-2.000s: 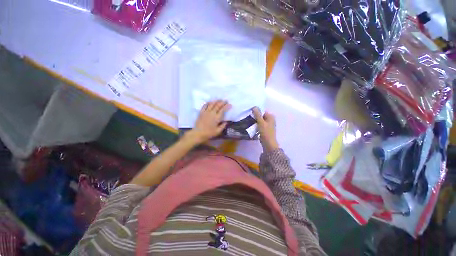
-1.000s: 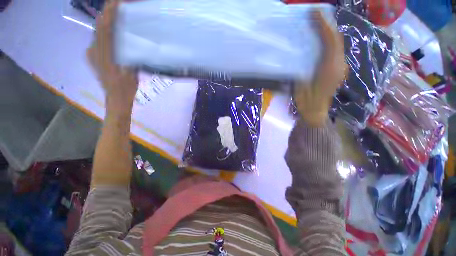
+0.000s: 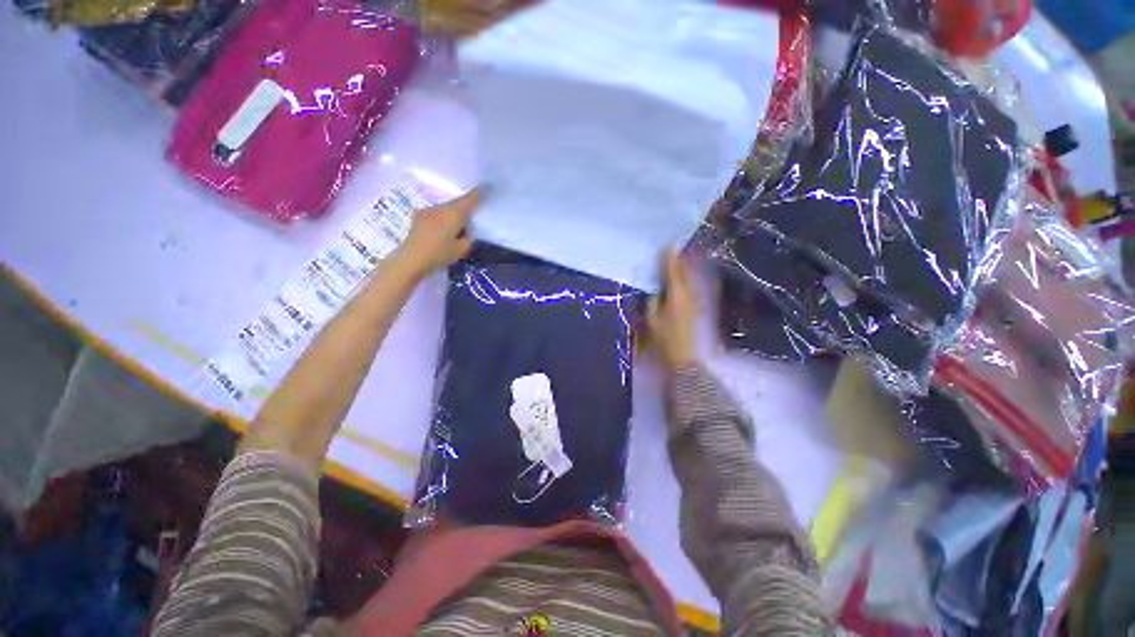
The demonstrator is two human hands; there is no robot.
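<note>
A pale white-blue mailing bag [image 3: 610, 143] lies spread beyond the garment, its near edge held at both corners. My left hand [image 3: 444, 233] grips its near left corner. My right hand [image 3: 675, 309] is at its near right corner, fingers around the edge. A dark folded garment in a clear bag [image 3: 548, 336] lies in front of me, its far end at the mailer's near edge. A white hang tag [image 3: 537, 423] with a string lies on the garment.
A magenta bagged garment [image 3: 299, 106] and a barcode label strip [image 3: 311, 292] lie left on the white table [image 3: 87, 212]. Dark bagged garments [image 3: 871, 199] and pink bagged garments [image 3: 1046, 311] crowd the right. An orange-yellow edge borders the near side.
The mailer was lifted, uncovering the dark bagged garment, and is now lowered beyond it. Both hands came down and closer together. The camera view has shifted, showing more of the magenta garment.
</note>
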